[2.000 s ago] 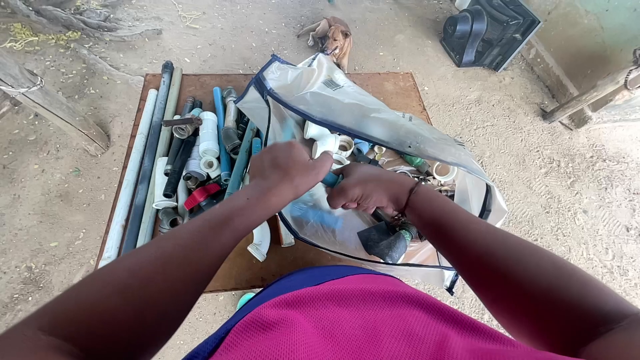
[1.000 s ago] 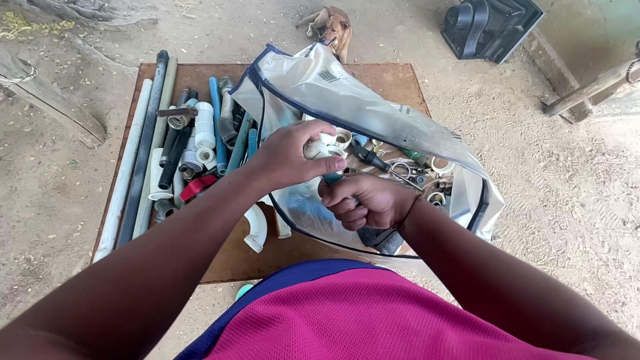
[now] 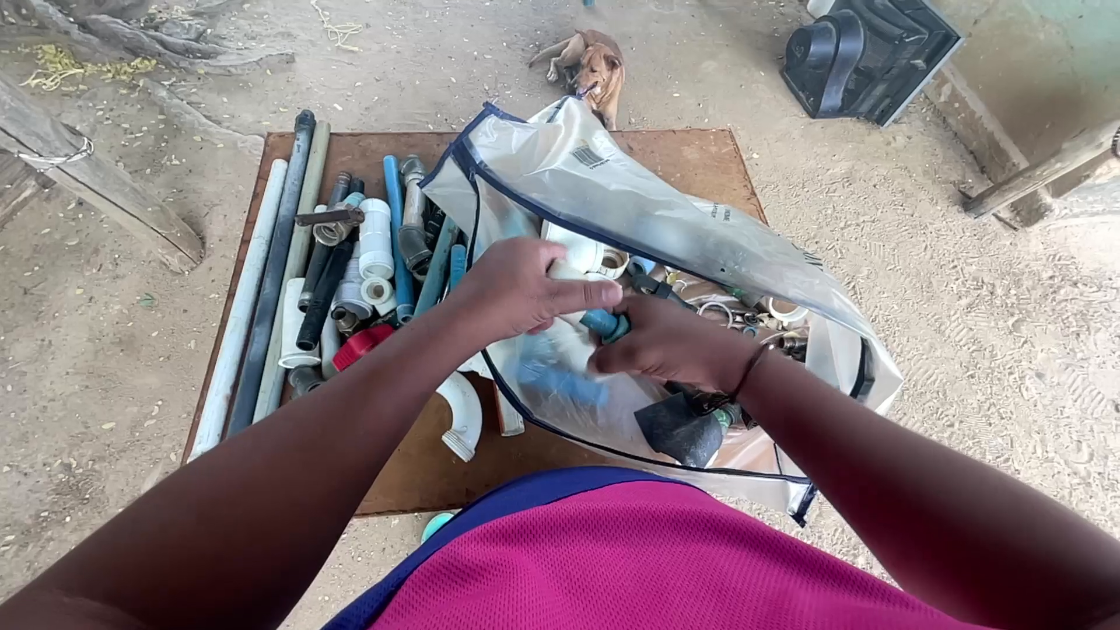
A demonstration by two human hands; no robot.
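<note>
A clear plastic zip bag (image 3: 717,249) with dark blue edging lies open on a brown board table, full of pipe fittings. Over its opening, my left hand (image 3: 525,289) is at a white plastic pipe fitting (image 3: 577,249), fingers partly around it; whether it grips the fitting is unclear. My right hand (image 3: 669,346) is closed around a short blue-green pipe piece (image 3: 604,324), whose end points toward my left hand. A dark flat piece (image 3: 687,429) lies in the bag below my right wrist. White ring fittings (image 3: 786,311) show at the right of the opening.
Long pipes (image 3: 241,306) lie along the table's left side, beside shorter pipes, a valve with a lever (image 3: 331,219) and a red piece (image 3: 360,346). A curved white pipe (image 3: 462,416) rests near the front edge. Behind the table lies a dog (image 3: 595,70); a wooden post (image 3: 105,175) stands left.
A second ago the white fitting was up in my left hand; now that hand's fingers are more extended beside it. My right hand keeps hold of the blue-green piece.
</note>
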